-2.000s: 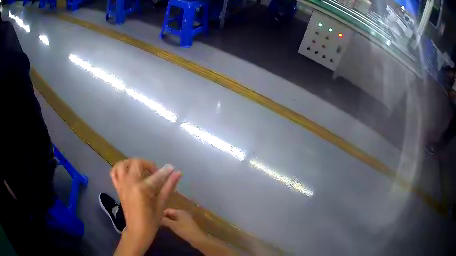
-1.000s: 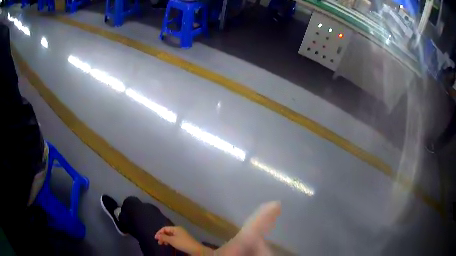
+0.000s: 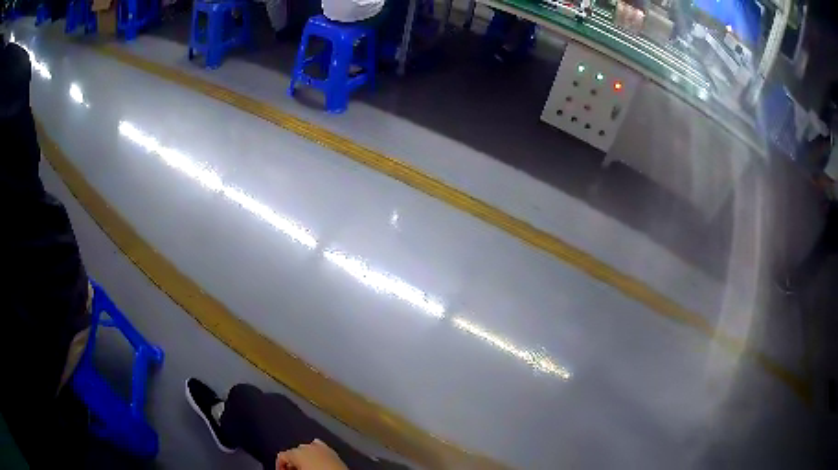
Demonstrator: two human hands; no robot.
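Note:
My right hand (image 3: pixel 312 455) shows only in part at the bottom edge, beside my dark-trousered leg (image 3: pixel 276 424). The edge cuts it off and its fingertips are hidden, so I cannot tell whether it holds anything. My left hand is out of the picture. No work part shows near me. A black shoe with a white sole rim (image 3: pixel 207 410) is on the grey floor at lower left.
A person in dark clothing (image 3: pixel 41 275) is at the left edge by a blue stool (image 3: pixel 124 386). Yellow lines (image 3: pixel 404 173) cross the floor. More blue stools (image 3: pixel 335 62), one occupied, stand at the top. A control box (image 3: pixel 585 95) is below the opposite green line (image 3: pixel 634 50).
My left hand moved right across the front and left the picture. My right hand sank to the bottom edge. The floor and stools sit slightly lower in the view; someone now shows on a far stool.

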